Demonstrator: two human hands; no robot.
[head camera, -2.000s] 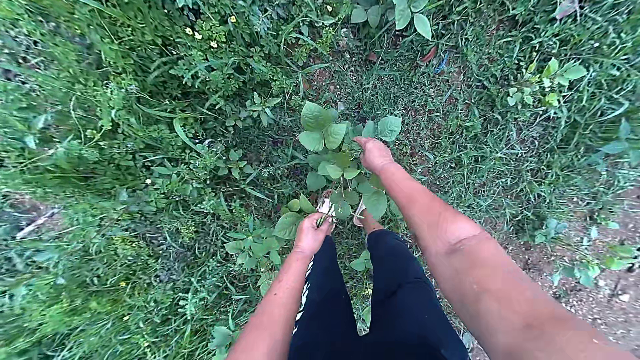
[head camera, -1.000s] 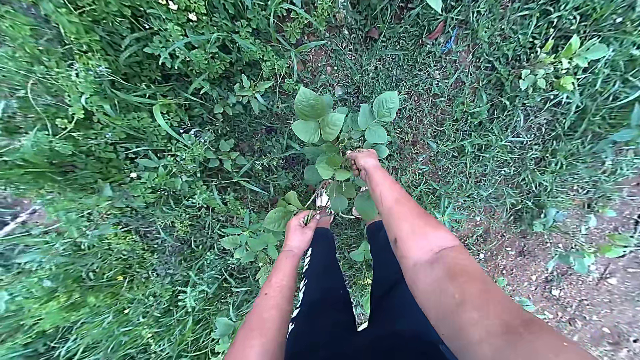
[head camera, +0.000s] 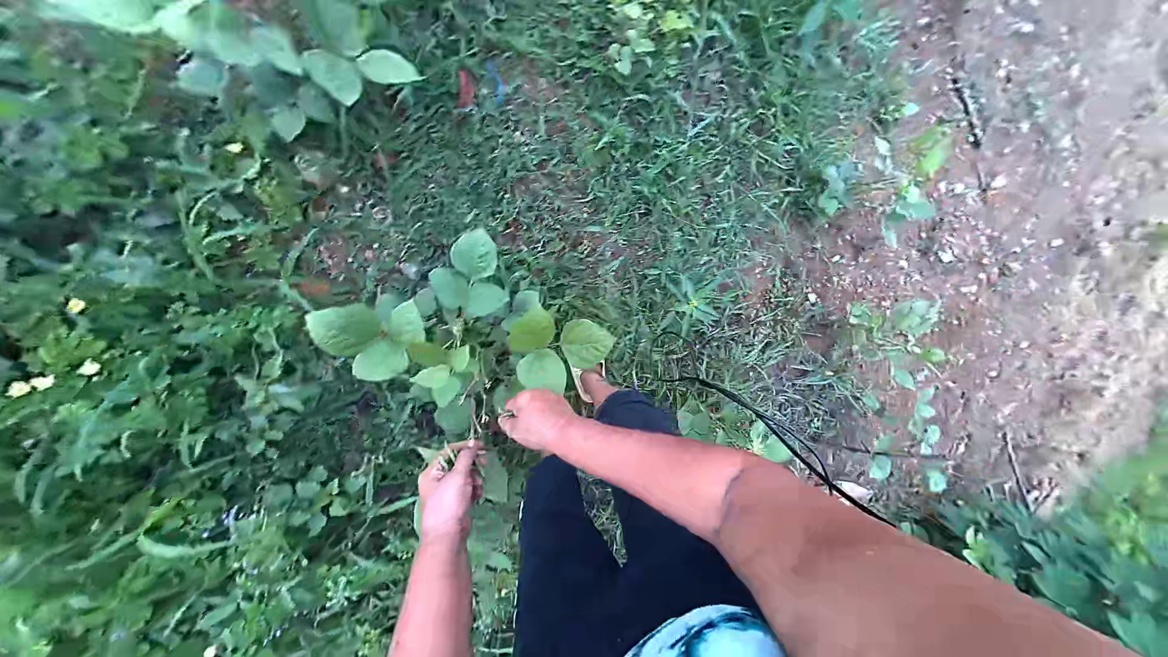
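Note:
A broad-leaved green plant (head camera: 461, 315) with leaves in threes stands just in front of me. My left hand (head camera: 452, 479) is closed around a thin piece of its stem or some small pods, low on the plant; which of these I cannot tell. Close to its right, my right hand (head camera: 538, 420) has its fingers curled at the plant's lower stems, with a small greenish bit at the fingertips. What lies inside its grip is hidden. Part of a light sandal (head camera: 581, 383) shows beyond my right hand.
Dense weeds (head camera: 164, 411) with small yellow flowers grow on the left. Another broad-leaved plant (head camera: 333, 78) stands at the upper left. A black cable (head camera: 776, 424) runs beside my right forearm. Bare reddish soil (head camera: 1031, 301) with twigs lies to the right.
The view has swung toward the right. My right hand has moved down the plant, nearer my left hand. The bare soil and black cable show more plainly now.

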